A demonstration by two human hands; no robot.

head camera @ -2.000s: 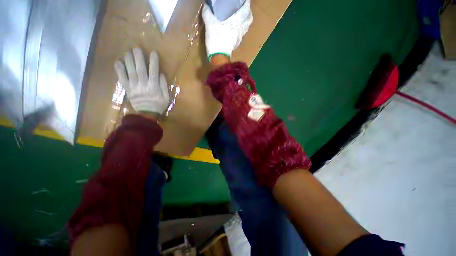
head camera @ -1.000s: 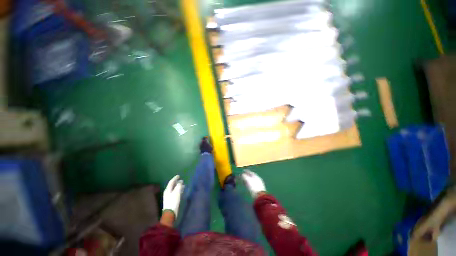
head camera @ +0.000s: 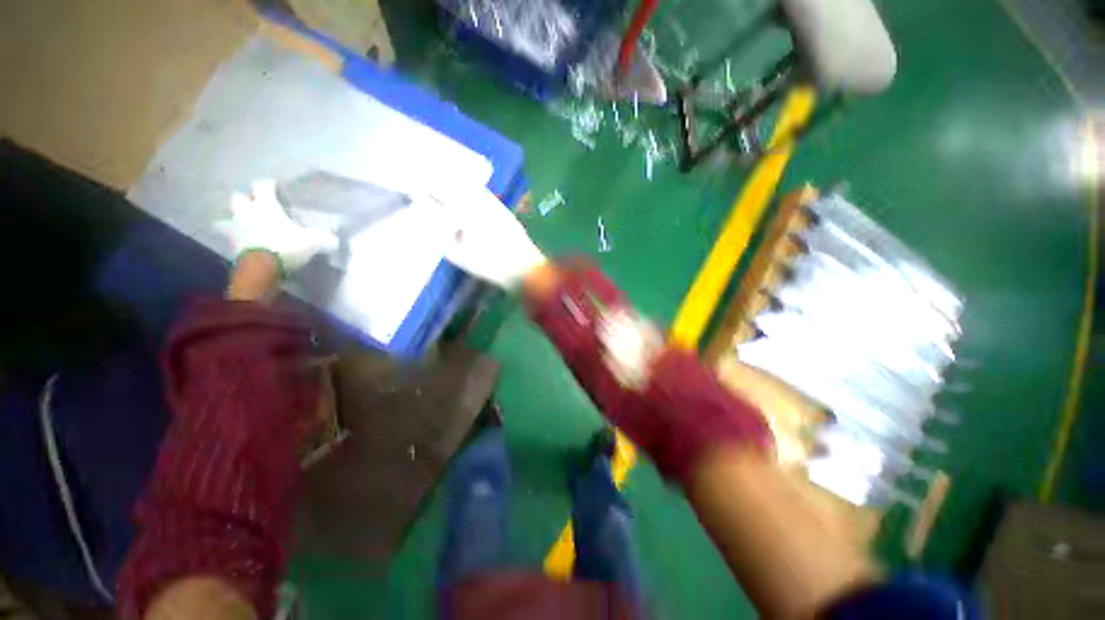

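Note:
A blue-rimmed tray point(head camera: 418, 112) with a pale flat surface inside is at the upper left. A grey sheet-metal part point(head camera: 345, 200) lies in it between my hands. My left hand point(head camera: 279, 228), in a white knitted glove, is over the tray at the part's left end, fingers spread. My right hand point(head camera: 485, 236), also gloved, is over the tray's right side, beyond the part's right end. It is blurred and its fingers merge with the bright surface, so its grip cannot be told.
Overlapping rows of silver parts point(head camera: 848, 339) lie on a cardboard-covered pallet point(head camera: 776, 400) at the right. A stool point(head camera: 846, 42) and a bin of thin offcuts point(head camera: 515, 30) are at the top. Offcuts litter the green floor. A yellow line point(head camera: 727, 242) runs beside the pallet.
The view has turned from the pallet to the blue tray. Both hands, earlier low beside my legs and seemingly empty, are now reached out over the tray. The pallet now shows at the right.

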